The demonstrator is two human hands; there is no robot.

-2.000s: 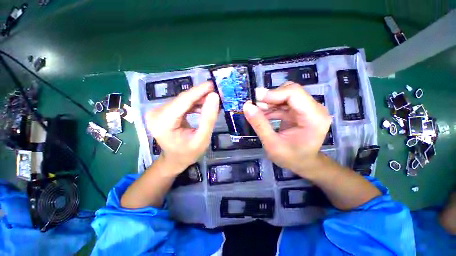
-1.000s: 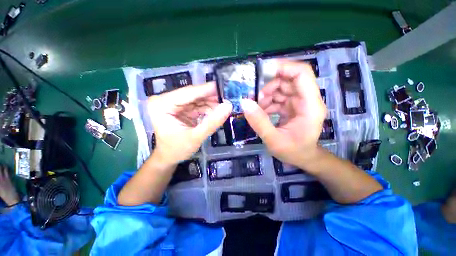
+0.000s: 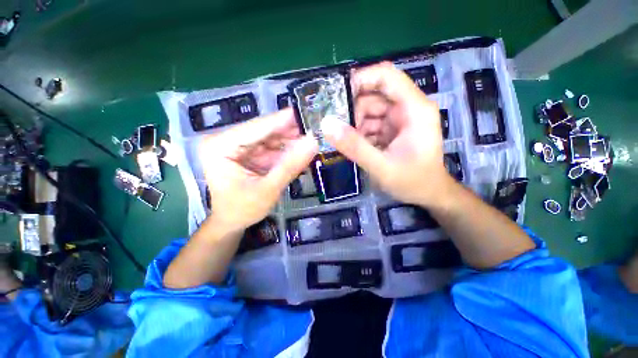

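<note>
Both my hands hold a black phone housing (image 3: pixel 294 105) with a silvery main board (image 3: pixel 323 101) lying in it, above the tray. A dark display (image 3: pixel 338 179) with a bright white edge hangs from the board's lower end. My left hand (image 3: pixel 248 171) grips the housing's left side, its thumb at the lower edge. My right hand (image 3: pixel 399 133) grips the right side, its thumb pressed on the board's lower part. The fingers behind the housing are partly hidden. Below, the whitish blister tray (image 3: pixel 262 274) holds several black housings in its pockets.
A loose heap of board-and-screen assemblies (image 3: pixel 587 148) with ring-shaped parts lies right of the tray. A smaller group (image 3: pixel 147 157) lies left. A black fan (image 3: pixel 78 281) and cables are at lower left. A grey post (image 3: pixel 580 35) slants at upper right. Blue sleeves of other people show at both sides.
The board now looks silvery instead of blue, and the housing is tilted a little. My right thumb has moved left onto the board. The tray appears slightly higher in view.
</note>
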